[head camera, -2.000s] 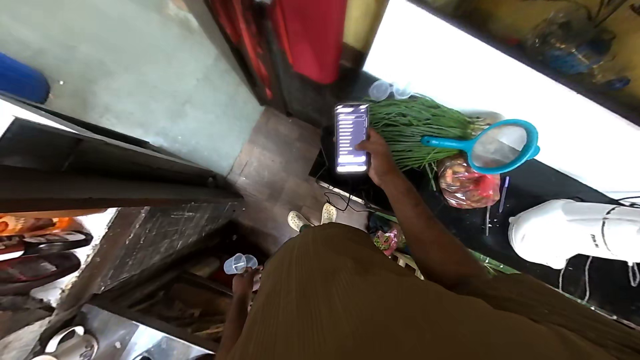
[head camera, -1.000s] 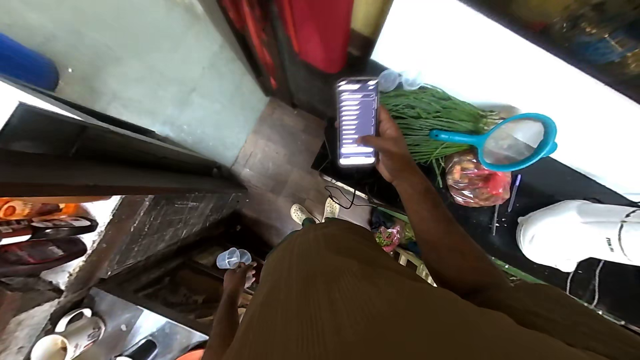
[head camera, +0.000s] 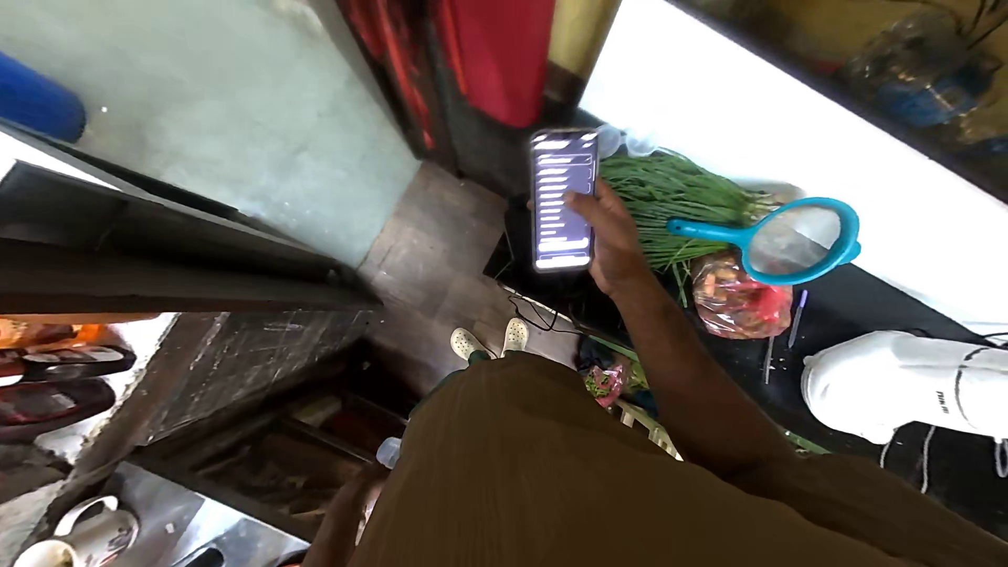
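My right hand (head camera: 614, 232) holds a smartphone (head camera: 565, 201) upright with its lit screen facing me, the thumb resting on the glass. Low at my left side, my left hand (head camera: 368, 490) is mostly hidden by my brown garment. A clear plastic cup (head camera: 389, 453) shows in part at its fingers. Just right of the phone, a bundle of long green stalks (head camera: 669, 205) lies on the black counter. A blue-rimmed strainer (head camera: 802, 241) rests with its handle over the stalks. Below it sits a clear plastic bag of reddish food (head camera: 740, 298).
A purple pen (head camera: 798, 318) and a white appliance (head camera: 898, 386) stand on the counter at right. Clear cups (head camera: 630, 142) are behind the phone. At lower left, mugs (head camera: 98, 528) sit on a metal surface (head camera: 189, 512). Dark shelving (head camera: 291, 465) lies beside my left arm.
My left hand and the clear plastic cup have drawn in beside my garment, which now covers most of them; earlier both showed plainly. My right hand keeps hold of the phone.
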